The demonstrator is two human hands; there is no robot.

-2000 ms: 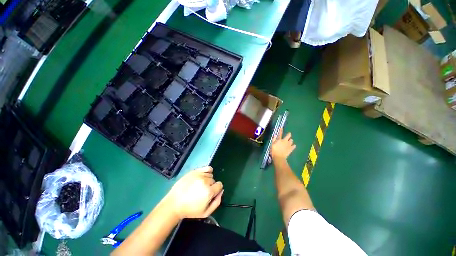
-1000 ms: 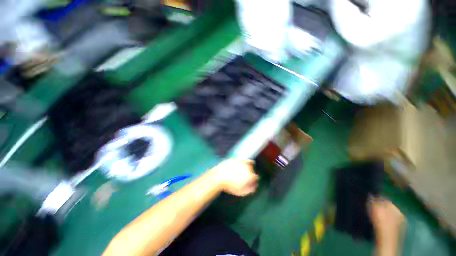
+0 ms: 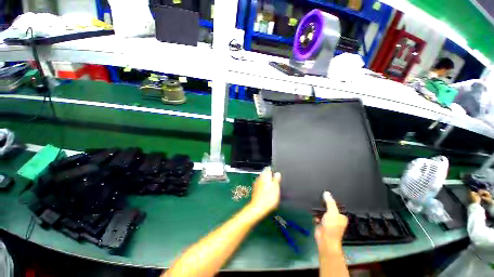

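Observation:
A large flat dark panel or tray [image 3: 327,151] is raised at a tilt above the bench. My left hand [image 3: 266,192] grips its lower left edge. My right hand [image 3: 331,221] holds its lower edge, thumb on its face. Below and behind it, the blister tray [image 3: 379,227] with black housings shows only partly. Blue-handled pliers [image 3: 291,232] lie on the green bench between my forearms. Small metal pieces [image 3: 241,192] lie in a loose pile left of my left hand. The bag of black parts is not visible.
Heaped black housings [image 3: 103,189] cover the left of the bench. A labelled clear bag [image 3: 214,170] lies at the foot of the white post [image 3: 218,81]. Black trays [image 3: 251,144] stand behind. A white fan [image 3: 426,177] is at right, with a person's arm [image 3: 479,208] beyond.
The view has swung from the floor side to the bench. The dark panel has come up from low at right to above the bench. My left hand, earlier off it, now holds it too.

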